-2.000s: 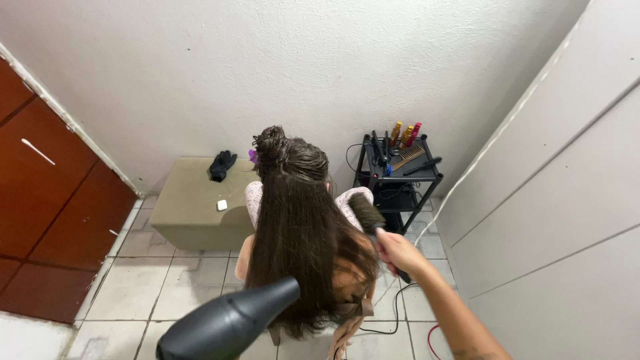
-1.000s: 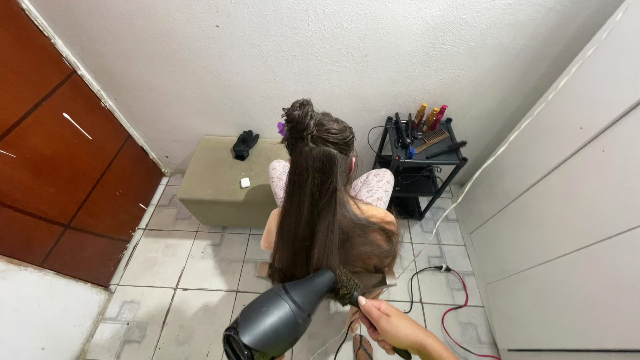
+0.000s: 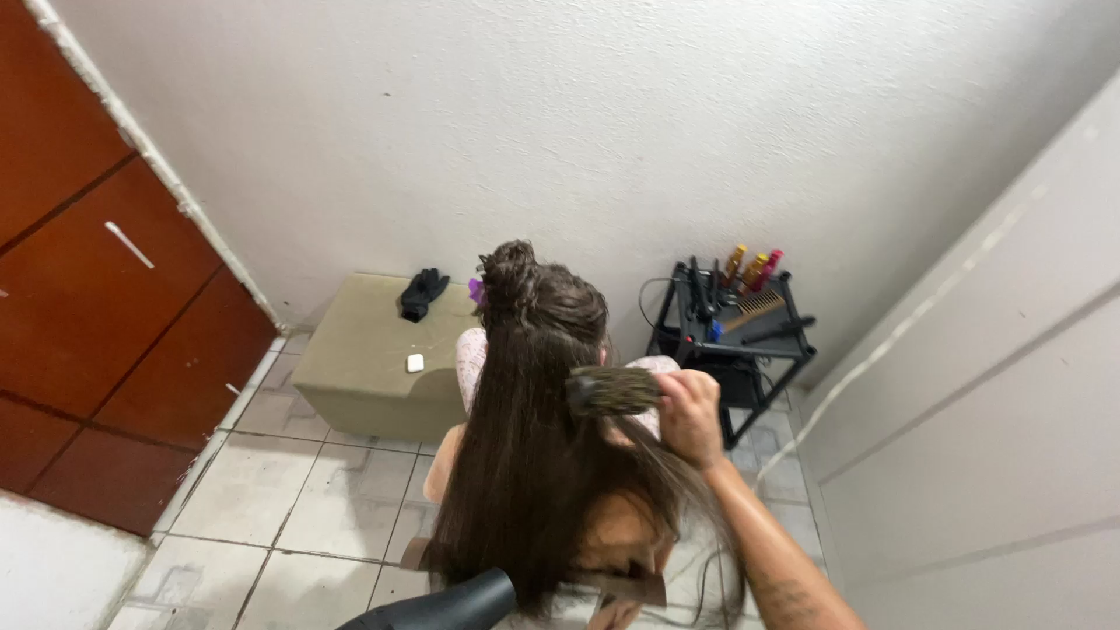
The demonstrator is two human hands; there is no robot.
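A person with long dark hair (image 3: 516,455) sits facing the wall, the upper hair gathered in a bun (image 3: 510,271). My right hand (image 3: 691,418) is closed on the handle of a round hairbrush (image 3: 615,390), whose bristles lie at the right side of the hair, level with the shoulder. Strands hang below the brush and along my forearm. The nozzle of a black hair dryer (image 3: 446,605) enters at the bottom edge, just left of the hair ends. My left hand is outside the view.
An olive bench (image 3: 376,328) against the wall bears a black glove (image 3: 423,294) and a small white case (image 3: 415,363). On the right stands a black cart (image 3: 744,350) with bottles (image 3: 751,273), a wide-toothed comb (image 3: 757,308) and styling tools. A white cable (image 3: 862,367) runs along the right wall.
My right hand has raised the brush from the lower hair ends to shoulder level. The dryer has moved away from the brush, toward the bottom edge.
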